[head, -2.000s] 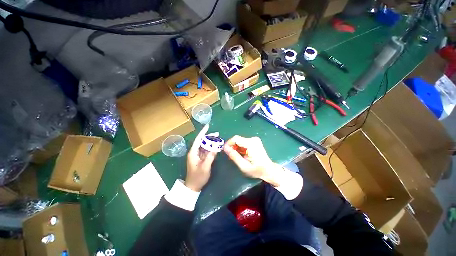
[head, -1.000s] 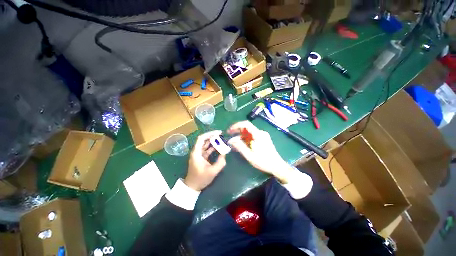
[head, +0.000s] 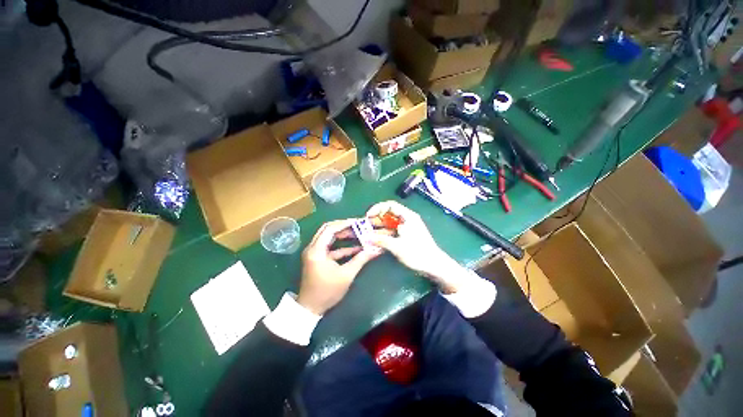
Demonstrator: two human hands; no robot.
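A small white and dark blue round housing is held above the bench's front edge, turned on its side. My left hand grips it from the left with thumb and fingers. My right hand touches its right side with the fingertips and has a small orange-red item, perhaps a screwdriver handle, held in the curled fingers. The face of the housing and any tool tip are hidden or too small to tell.
Two clear cups stand beyond my hands. A hammer and red-handled pliers lie to the right. White paper lies left. Open cartons stand at right; a box with blue cells is behind.
The housing has been turned in my left hand from face up onto its side. My right hand has come in against it. The whole view has shifted slightly.
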